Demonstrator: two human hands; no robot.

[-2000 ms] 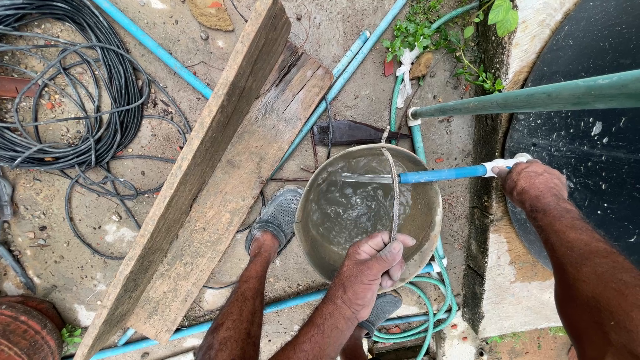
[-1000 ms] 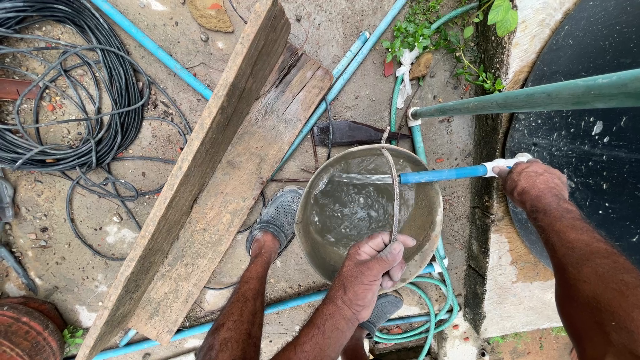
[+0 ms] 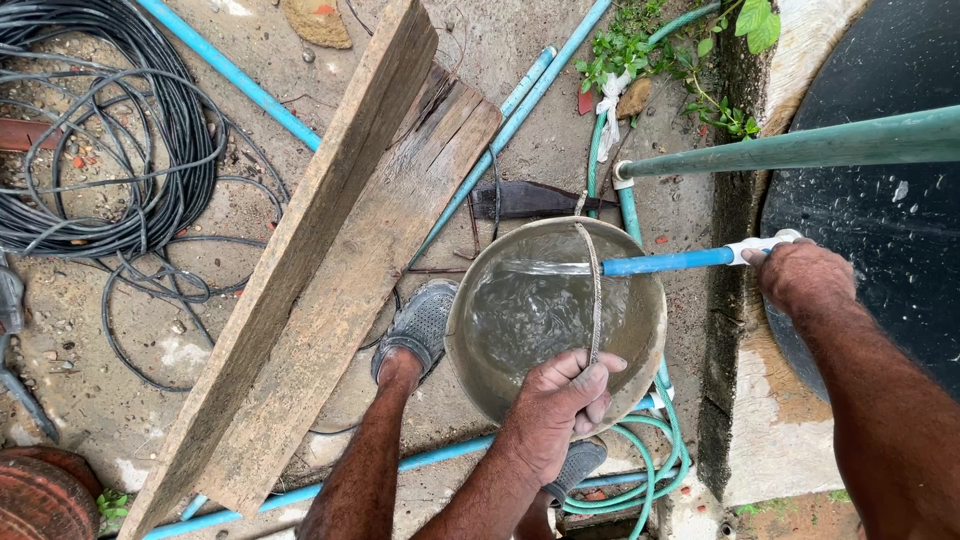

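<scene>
My left hand (image 3: 566, 397) is closed around the rope-like handle (image 3: 598, 300) of a round bucket (image 3: 651, 330), near its lower rim. Murky water (image 3: 517, 315) churns inside the bucket. My right hand (image 3: 806, 277), at the right, is on the white fitting (image 3: 742, 251) at the end of a short blue pipe (image 3: 667, 262). The pipe's other end reaches over the bucket, and a stream of water (image 3: 547, 267) runs from it leftward into the bucket. Part of the white fitting is hidden by my right hand.
Two wooden boards (image 3: 352, 255) lie slantwise left of the bucket, beside my shoe (image 3: 420, 326). Black tubing (image 3: 172, 165) is coiled at upper left. Blue pipes (image 3: 240, 79) and a green hose (image 3: 679, 450) cross the ground. A green pipe (image 3: 795, 146) passes above a dark round surface (image 3: 885, 195).
</scene>
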